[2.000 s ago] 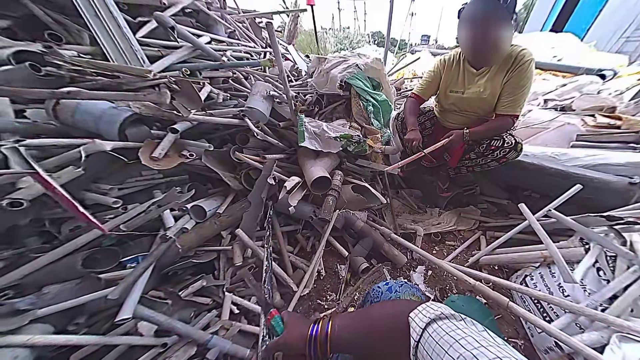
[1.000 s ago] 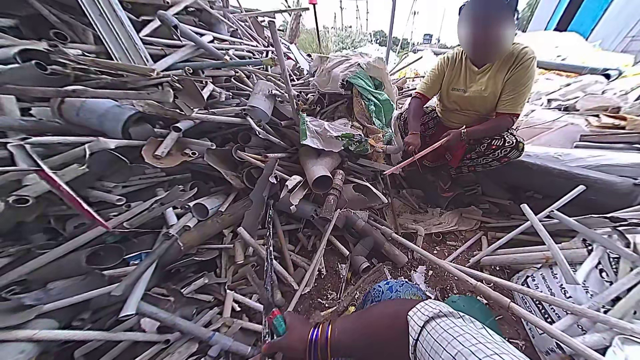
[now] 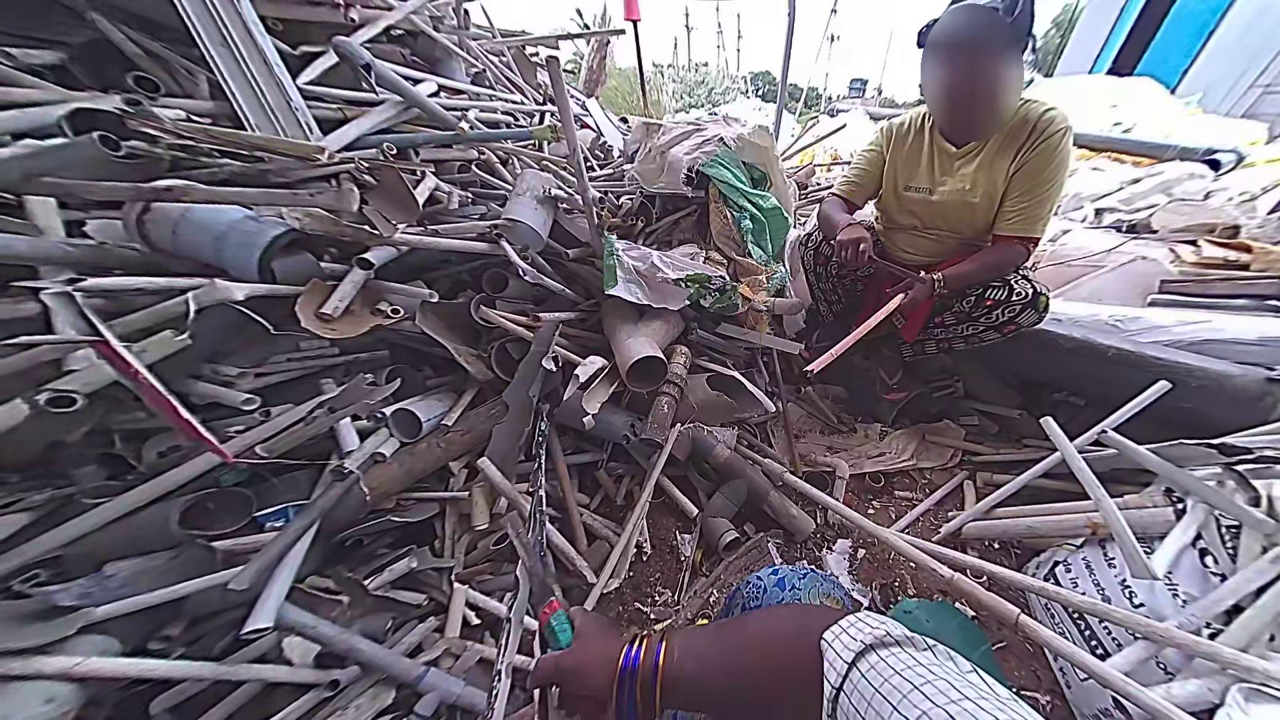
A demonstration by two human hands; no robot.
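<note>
My right hand [image 3: 585, 660] is closed on the green-and-red handle [image 3: 555, 625] of a long dark tool, at the bottom centre of the head view. The tool's narrow, blade-like part [image 3: 532, 565] points up and away among the scrap pipes. Broken grey plastic pieces [image 3: 508, 650] lie close to its left side. Several bangles circle my wrist, and a checked sleeve covers the forearm. I cannot make out my left hand. Across from me a person [image 3: 960, 190] squats, holding a pinkish pipe or strip [image 3: 855, 335] in one hand and a thin tool in the other.
A large heap of scrap plastic pipes [image 3: 200, 240] fills the left and centre. Long pale pipes [image 3: 1000, 590] cross the ground at right, beside a printed white sack [image 3: 1080, 620]. Plastic sheeting with a green piece [image 3: 750, 205] lies at the heap's right edge.
The pinkish piece in the other person's hand has tilted, with its near end lower. My right hand stays in nearly the same place, still on the handle.
</note>
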